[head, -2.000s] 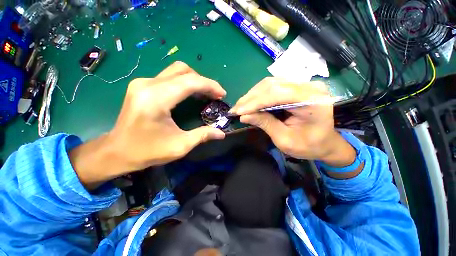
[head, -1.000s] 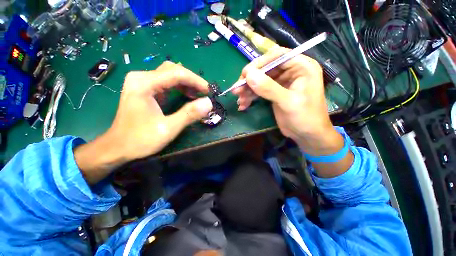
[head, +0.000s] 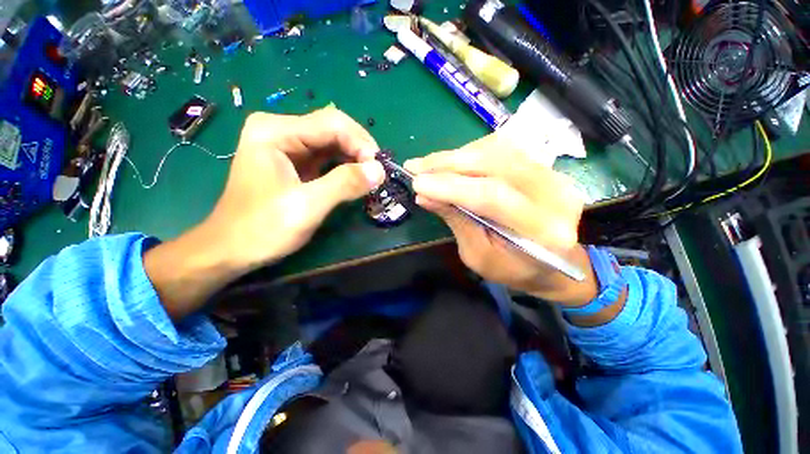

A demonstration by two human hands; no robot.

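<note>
A small dark round watch module with pale and silver patches lies near the front edge of the green mat. My left hand pinches a tiny dark piece at the module's upper edge between thumb and forefinger; the fingertips hide most of it. My right hand holds thin silver tweezers. Their tip points left at the dark piece, beside my left fingertips, and their back end slants down to the right across my palm. Whether the tip touches the piece cannot be told.
A wired black unit, a white cable bundle and a blue power box are at left. A blue-and-white marker, cream-handled tool, white tissue and black screwdriver lie behind my right hand. A fan stands right.
My left fingers went from around the module to a pinch at its upper edge. My right hand lifted the tweezers away, then returned, and their back end now slants downward.
</note>
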